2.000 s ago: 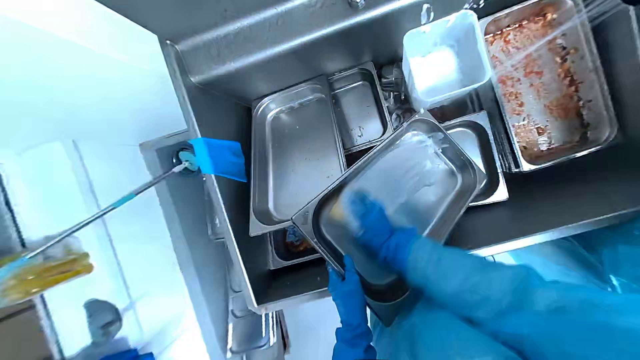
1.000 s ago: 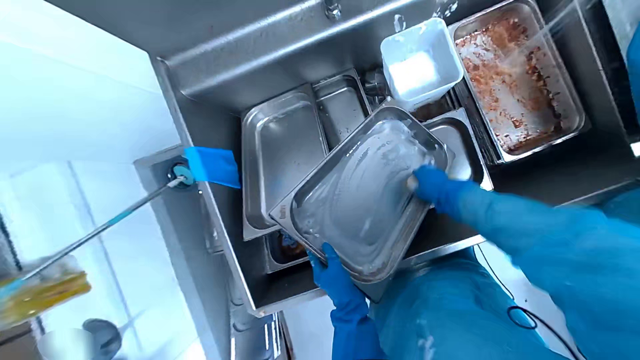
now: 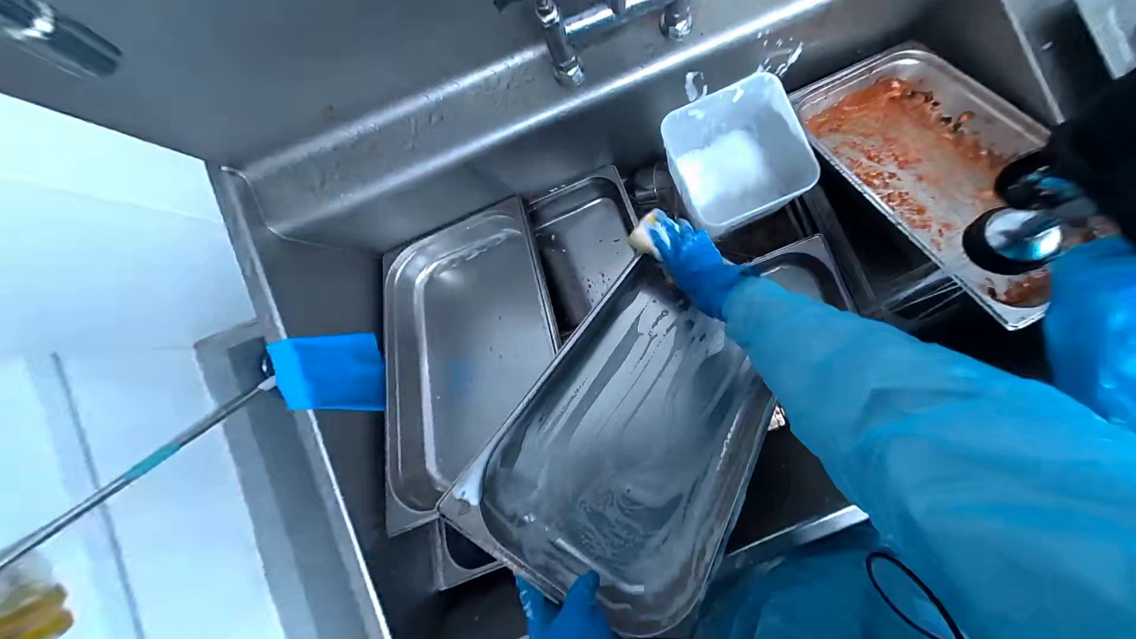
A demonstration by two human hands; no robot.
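My left hand (image 3: 568, 608), in a blue glove, grips the near rim of a large steel steam-table pan (image 3: 612, 444), thumb over the edge. The pan lies tilted across other pans, its inside wet and streaked with suds. At its far end, my right hand (image 3: 697, 262), gloved too, holds a pale yellowish sponge (image 3: 646, 234) by the pan's upper corner. Just beyond that hand stands a white square plastic tub (image 3: 741, 151) with something white inside. Under and beside the held pan are another large steel pan (image 3: 470, 355) and a smaller one (image 3: 584, 240).
A steel sink (image 3: 328, 284) surrounds the pans, with a faucet (image 3: 559, 44) behind. On the right, a food-stained pan (image 3: 914, 151) sits below a sprayer (image 3: 1021, 238) near a co-worker's blue sleeve (image 3: 1092, 328). A blue cloth (image 3: 328, 371) hangs over the left rim beside a long pole (image 3: 142, 466).
My right hand has moved with the sponge from the pan's right side to its far corner. The sprayer and the co-worker's sleeve have come further into view at the right.
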